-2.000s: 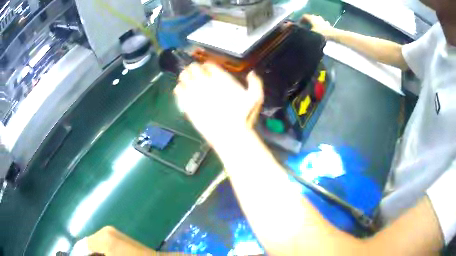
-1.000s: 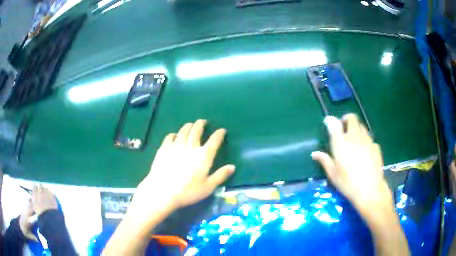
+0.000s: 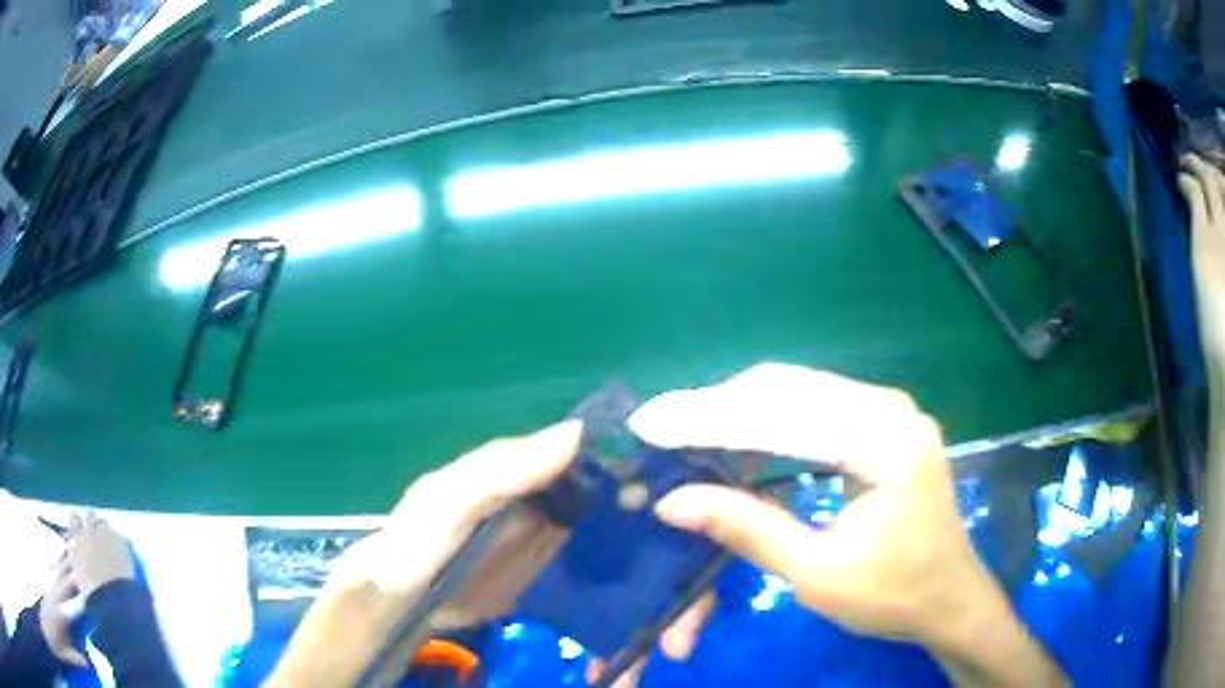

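A dark phone frame (image 3: 601, 419) with dark blue film (image 3: 621, 571) on it is held tilted above the near edge. My left hand (image 3: 450, 518) grips its left side, with fingertips showing below it. My right hand (image 3: 820, 504) grips the frame's upper end, thumb on the blue film and forefinger near the frame's corner. The hands cover much of the frame; whether any film is lifted cannot be told. Another frame with blue film (image 3: 978, 204) lies at the right on the green belt. A third frame (image 3: 198, 352) lies at the left.
Shiny blue film (image 3: 1061, 591) covers the near ledge, with an orange strip (image 3: 443, 657) at near left. A black ridged tray (image 3: 101, 161) is at far left. Another person's hands (image 3: 92, 565) are at lower left; an arm (image 3: 1206, 269) is at the right edge.
Both hands were empty-looking over the belt a second ago; now they hold a frame between them near the ledge. The right belt frame shows farther right and more tilted, the left one farther left.
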